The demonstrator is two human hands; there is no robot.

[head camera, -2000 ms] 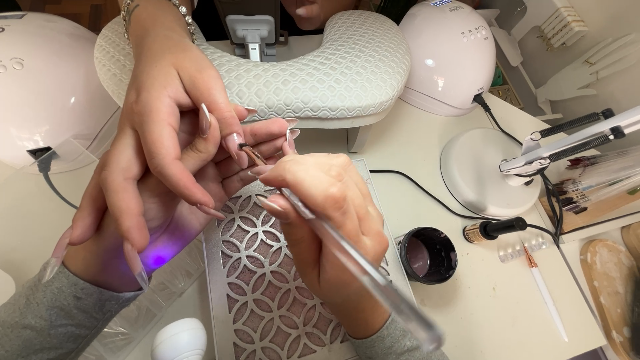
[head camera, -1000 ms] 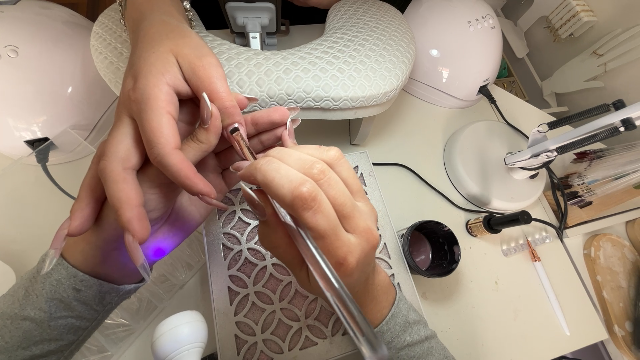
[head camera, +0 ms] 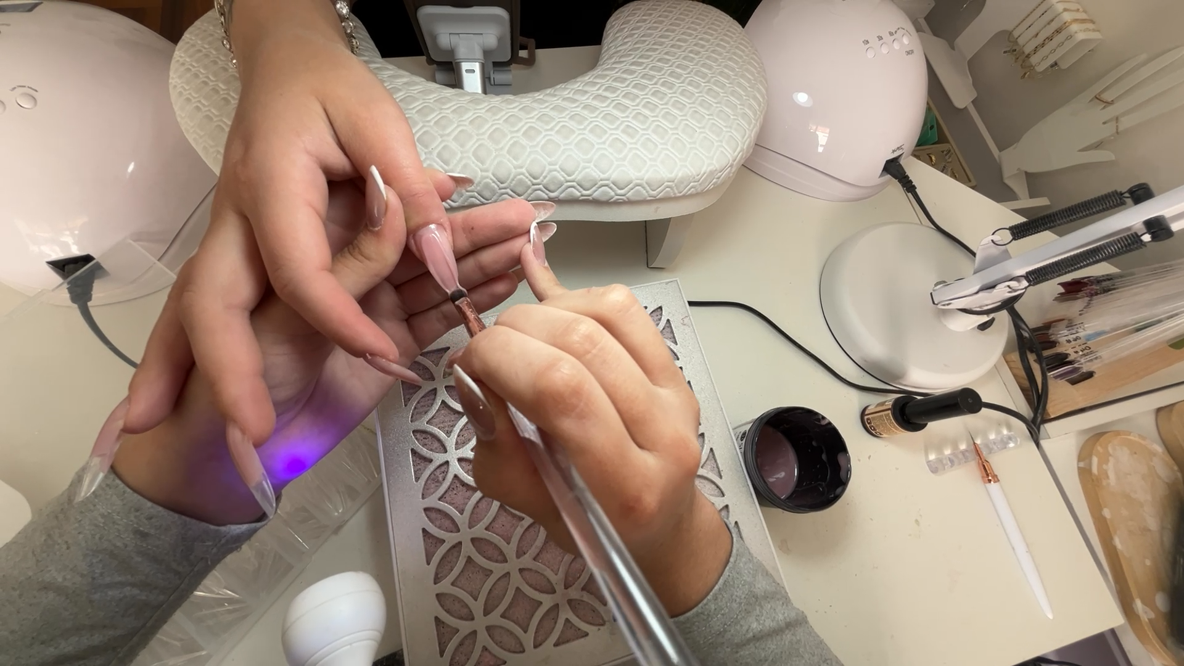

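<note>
My left hand (head camera: 351, 277) lies palm up under another person's hand (head camera: 287, 157), its thumb and fingers around that person's thumb. A long pink thumbnail (head camera: 435, 256) on that hand points toward my right hand (head camera: 592, 398). My right hand grips a nail brush with a clear handle (head camera: 592, 536) and a copper-coloured ferrule (head camera: 470, 315); its dark tip touches or nearly touches the end of the thumbnail. My right little finger rests near my left fingertips. A purple light spot (head camera: 294, 462) falls on my left wrist.
A quilted white armrest (head camera: 592, 139) stands behind the hands, between nail lamps (head camera: 837, 92) (head camera: 83, 148). Below is a patterned dust collector (head camera: 481, 555). At right are an open dark jar (head camera: 797, 460), a polish bottle (head camera: 920, 412), a white pen-like tool (head camera: 1013, 536) and a lamp base (head camera: 911, 305).
The brush in my right hand has moved from over the thumbnail toward its free tip, and more of the pink nail shows. My left hand keeps its hold.
</note>
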